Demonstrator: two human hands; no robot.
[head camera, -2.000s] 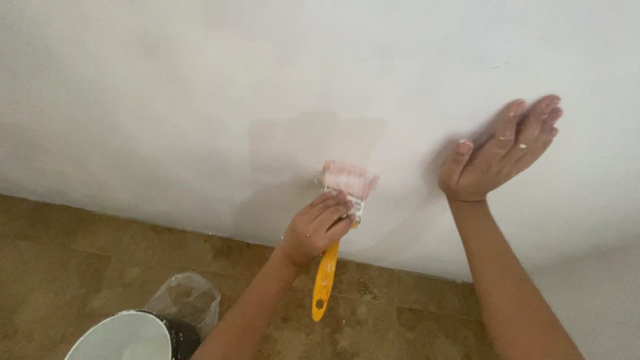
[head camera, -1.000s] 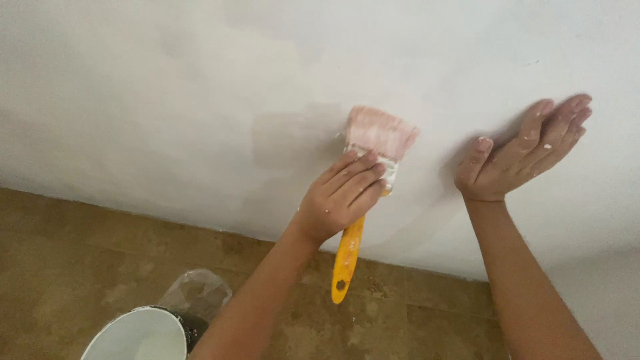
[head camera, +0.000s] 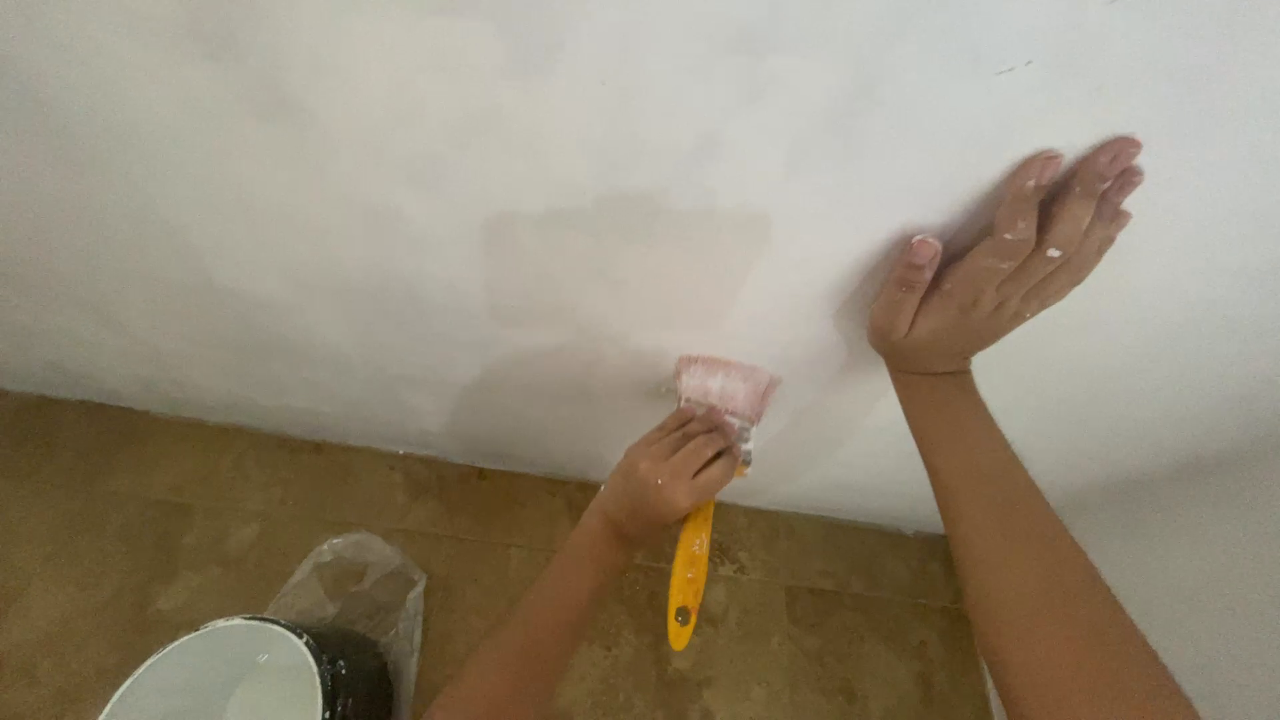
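My left hand (head camera: 675, 470) grips a flat paintbrush (head camera: 690, 575) near its metal ferrule. The brush has a yellow handle pointing down and pinkish bristles coated with white paint, which lie against the lower part of a white wall (head camera: 330, 230). A slightly darker, roughly rectangular patch shows on the wall above the bristles. Up and to the right, my right hand (head camera: 990, 265) rests on the wall with its fingers apart. It holds nothing and bears small white paint spots.
A dark bucket (head camera: 350, 665) with a white inside stands at the lower left, with a crumpled clear plastic bag (head camera: 375, 580) beside it. Brown floor tiles (head camera: 130, 500) meet the foot of the wall. Another pale wall (head camera: 1180, 540) adjoins at the right.
The brush in my left hand went up the wall between the first two frames and is now lower, near the floor edge. My right hand stays on the wall.
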